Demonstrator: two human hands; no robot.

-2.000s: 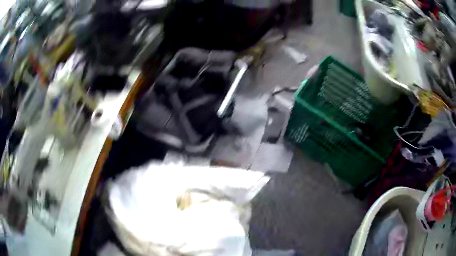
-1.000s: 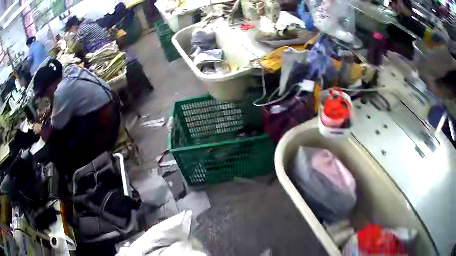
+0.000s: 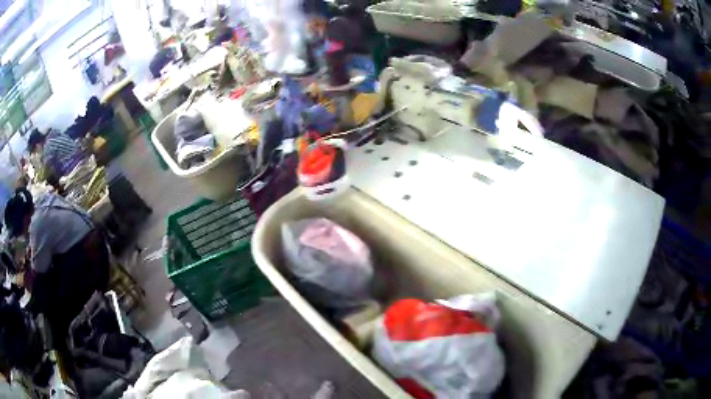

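Observation:
Neither of my hands can be made out. Nearest in front is a long cream tub (image 3: 269,241) beside a white machine table (image 3: 538,226). In it lie a grey and pink plastic-wrapped bundle (image 3: 331,261) and a red and white plastic bag (image 3: 440,343). A small white container with red contents (image 3: 321,167) is at the tub's far end. A crumpled white fabric heap (image 3: 183,374) is cut off by the lower left edge; what holds or supports it is hidden.
A green slatted crate (image 3: 218,257) stands on the grey floor left of the tub. Another cream tub (image 3: 187,148) is behind it. A person (image 3: 58,234) sits bent over at the left, near a dark padded item (image 3: 101,339). Grey-brown cut pieces (image 3: 600,117) are heaped at the upper right.
The view has swung right. The crate, seated person and white fabric have shifted left in the picture, and more of the near tub, its bags and the white machine table shows.

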